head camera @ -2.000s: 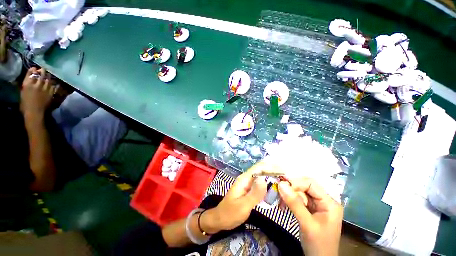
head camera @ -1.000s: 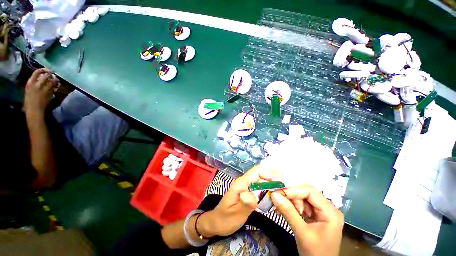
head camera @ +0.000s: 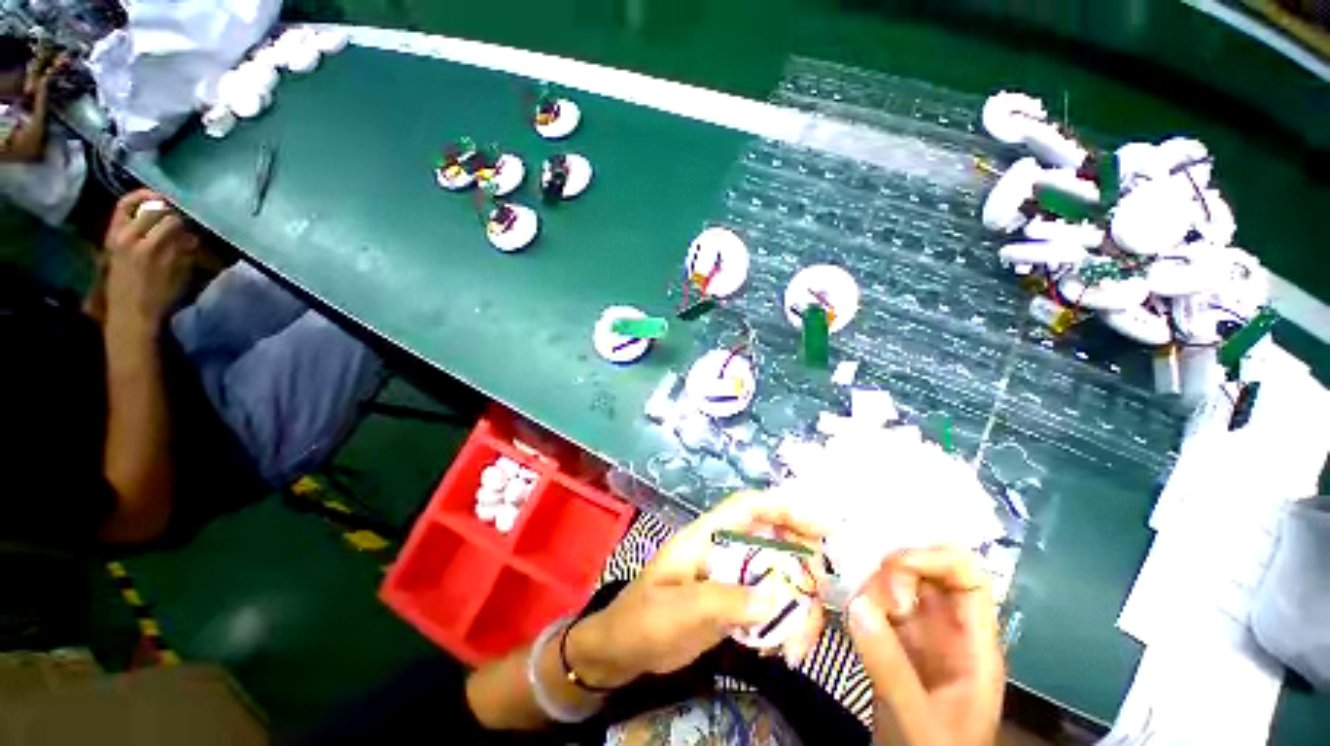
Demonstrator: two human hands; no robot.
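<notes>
My left hand (head camera: 678, 605) holds a white round housing (head camera: 773, 609) with a black strip on it and a green circuit board (head camera: 763, 544) standing above it, joined by thin wires. My right hand (head camera: 934, 634) is just right of the housing, fingers bent and thumb near the fingertips. Whether it pinches something small cannot be told. A bright heap of white adhesive pads (head camera: 890, 488) lies beyond my hands. Four housings with wires or boards, one with a green board (head camera: 624, 334), lie past the heap.
A large pile of white units (head camera: 1152, 219) lies far right on the clear ridged mat (head camera: 904, 204). White sheets (head camera: 1218, 510) lie at right. More housings (head camera: 512, 228) and a thin dark tool (head camera: 263, 178) lie far left. A red divided bin (head camera: 470, 580) is below the bench edge. Another person's hand (head camera: 150, 255) is at left.
The housing in my left hand has turned so its face with the black strip shows, with the board above it. My right hand has moved away from it to the right.
</notes>
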